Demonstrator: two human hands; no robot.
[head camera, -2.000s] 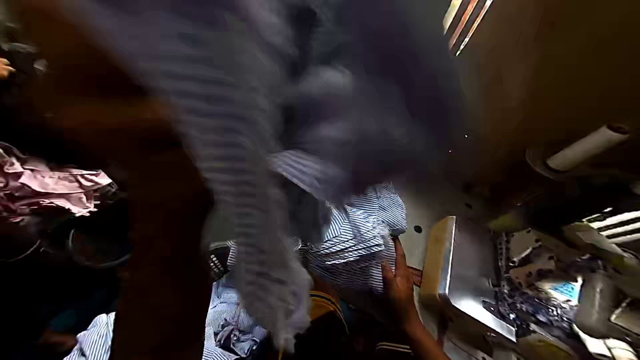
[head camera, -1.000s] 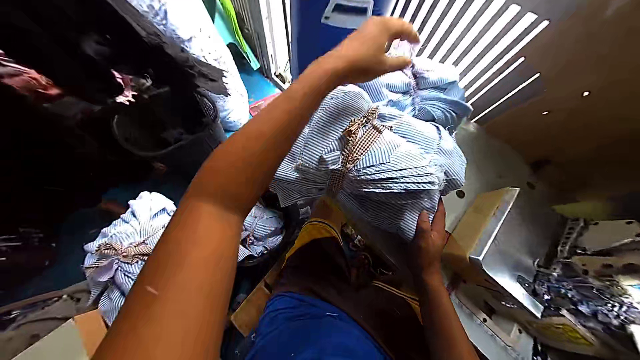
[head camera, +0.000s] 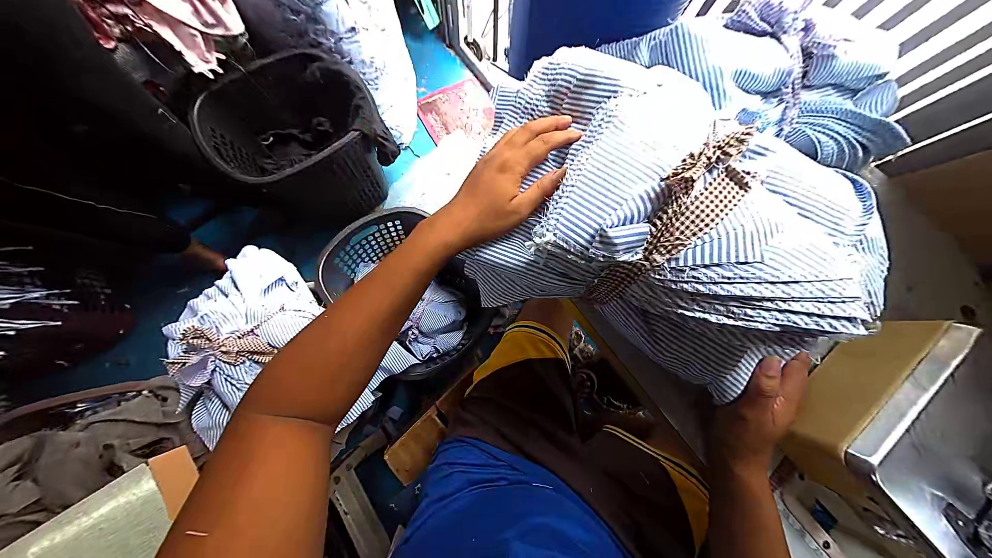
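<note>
A thick bundle of blue-and-white striped fabric pieces (head camera: 783, 232), bound with a brown checked cloth strip (head camera: 694, 209), lies above my lap. My left hand (head camera: 515, 182) rests on its left side, palm down with the fingers a little apart. At its lower right corner my right hand (head camera: 763, 403) grips the edge, thumb on top and fingers partly hidden. Behind it stands another striped bundle (head camera: 833, 116) tied with a purplish strip. More striped cloth (head camera: 438, 318) sits in a round dark basket (head camera: 333, 263), and a tied bundle (head camera: 256, 310) is beside it.
A black plastic basket (head camera: 310, 178) with dark cloth stands at the upper left. At the right is a metal machine housing (head camera: 922, 434) with a tan side. A grey-brown cloth heap (head camera: 101, 457) lies lower left. Part of another person shows at the far left.
My left hand has come down from above the rear bundle onto the left side of the checked-tied bundle. My right hand stays at that bundle's lower right. The view has shifted.
</note>
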